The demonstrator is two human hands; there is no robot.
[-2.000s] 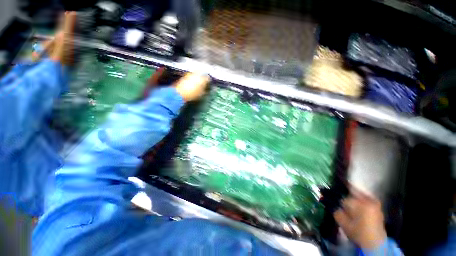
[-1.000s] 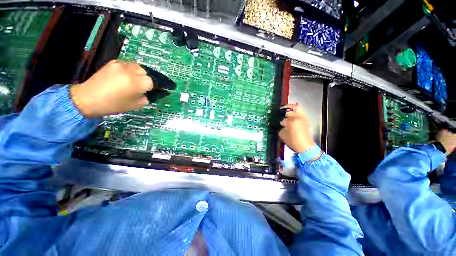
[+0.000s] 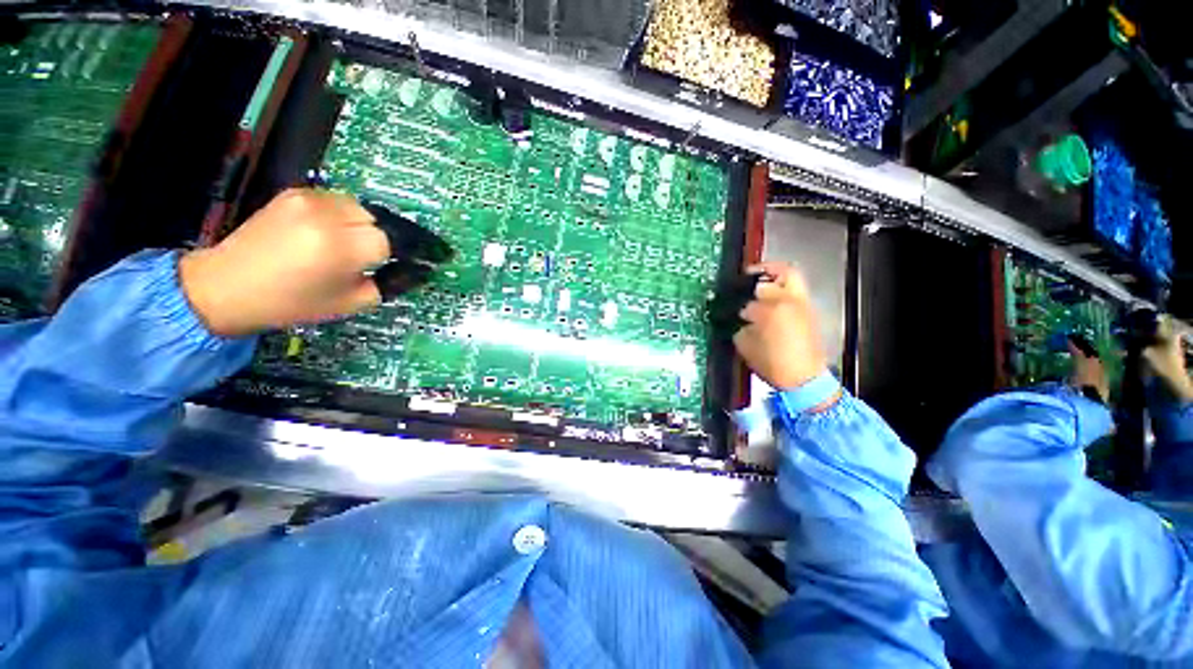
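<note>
A large green circuit board (image 3: pixel 523 261) with white markings lies in a black board carrier (image 3: pixel 432 425) in front of me. My left hand (image 3: pixel 308 261) is over the board's left part. Its black-covered fingertips are close together just above or on the board. They hide whether anything is between them. My right hand (image 3: pixel 782 327) is at the carrier's dark red right side bar (image 3: pixel 755 216). Its fingers are bent, with black-covered tips at the carrier's edge. A grip on the bar cannot be made out.
The metal conveyor rail (image 3: pixel 589 111) runs along the far side. Behind it are cream parts (image 3: pixel 707 50) and blue-violet parts (image 3: pixel 837 98) in black bins. Another board (image 3: pixel 59 131) lies at left. At right, a person's blue sleeves (image 3: pixel 1034 457) and hands reach over a further board (image 3: pixel 1047 307).
The view has steadied since the oldest frame. Since one second ago, the board sits slightly further right in view, and my left hand is slightly lower. The neighbouring person's hands have shifted.
</note>
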